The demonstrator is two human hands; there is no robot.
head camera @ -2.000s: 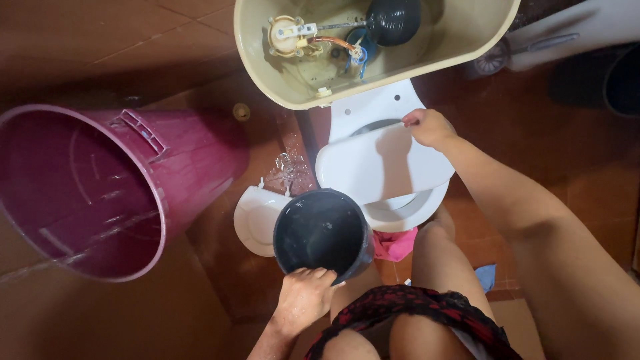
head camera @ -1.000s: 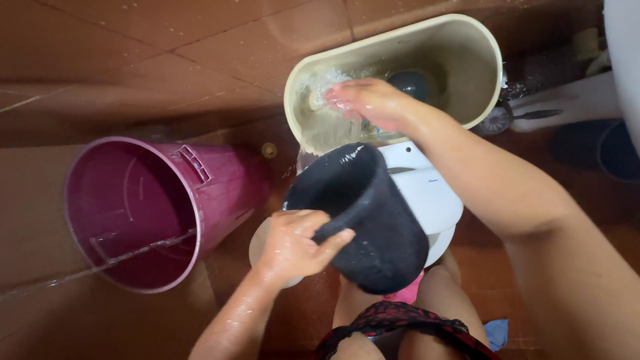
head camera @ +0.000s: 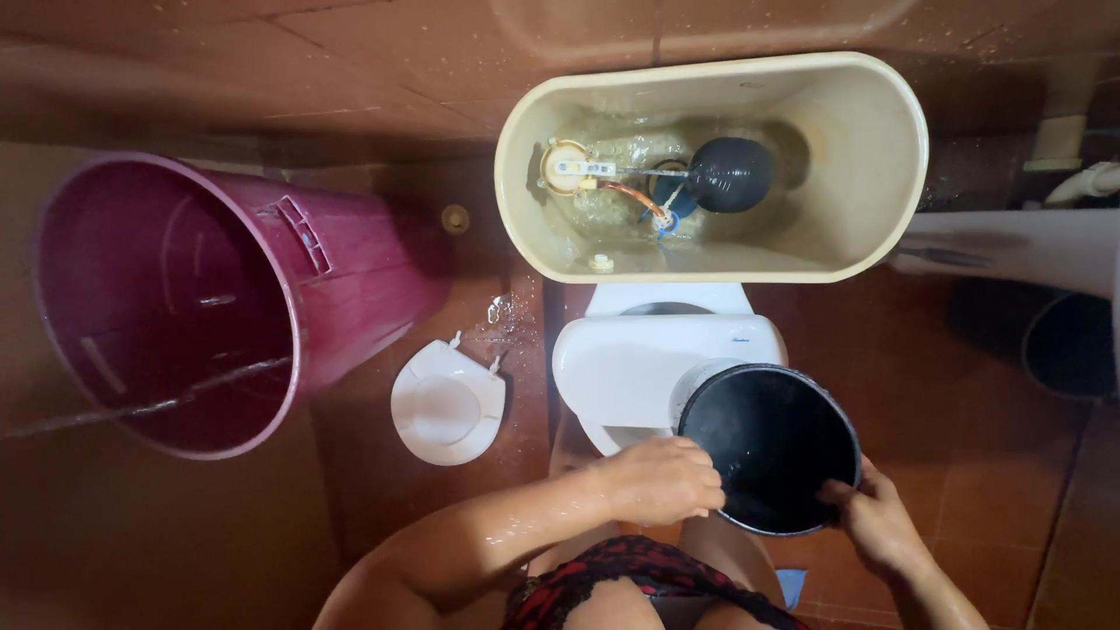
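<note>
A black plastic bucket (head camera: pixel 761 451) is held over the near right part of the white toilet. My right hand (head camera: pixel 875 521) grips its right rim, thumb inside. At the left side of the bucket is my left hand (head camera: pixel 669 481), fingers curled; whether they grip the rim is hard to tell. The white tank lid (head camera: pixel 612 372) lies across the toilet bowl, partly behind the bucket. Above it stands the open cream toilet tank (head camera: pixel 840 254), with a black float ball (head camera: pixel 731 175), a fill valve (head camera: pixel 567 166), an orange tube and shallow water inside.
A tall magenta bin (head camera: pixel 359 262) stands at the left, with a stream of water running into it. A white toilet seat and cover (head camera: pixel 448 402) lies on the wet tiled floor. Another black bucket (head camera: pixel 1072 346) stands at the far right, below a white basin (head camera: pixel 1024 249).
The black bucket has moved right, and my right hand, seen inside the tank one second ago, now grips its rim. My left hand has shifted right with the bucket.
</note>
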